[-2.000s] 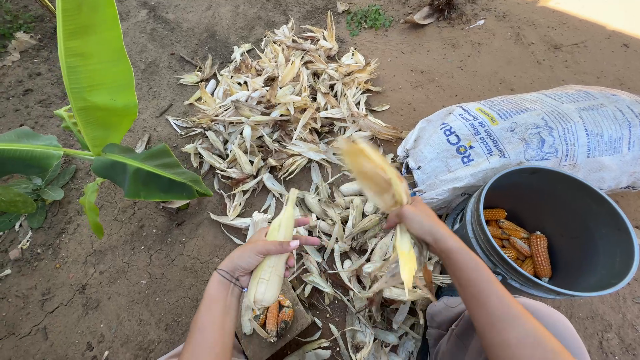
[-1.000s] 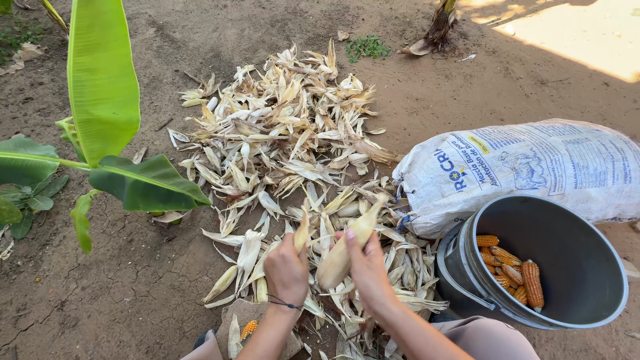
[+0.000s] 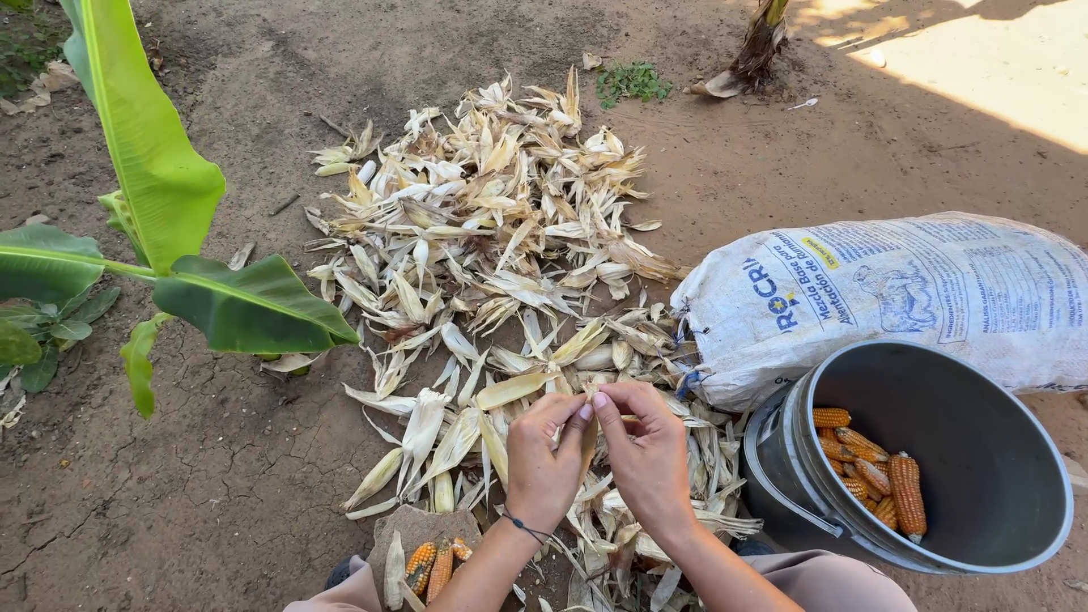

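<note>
My left hand [image 3: 548,459] and my right hand [image 3: 642,450] meet over the lower part of a pile of dry corn husks [image 3: 493,221]. Their thumbs and fingertips pinch the tip of a husk-covered ear of corn [image 3: 588,433], mostly hidden between the palms. A dark cord circles my left wrist. Below my left forearm, several orange cobs [image 3: 440,571] lie on a flat stone-like block [image 3: 408,529] beside a pale husk piece. At the right, more bare orange cobs [image 3: 908,497] rest inside a grey plastic bucket [image 3: 943,374].
A filled white woven sack [image 3: 901,297] with printing lies behind the bucket. A young banana plant [image 3: 246,306] spreads its leaves at the left. A plant stem base [image 3: 752,55] and a small green weed [image 3: 631,83] stand on bare soil at the back.
Two seconds ago my hands were apart, the left holding a pale ear and the right a blurred husk piece. Now both are together at the tip of an ear.
</note>
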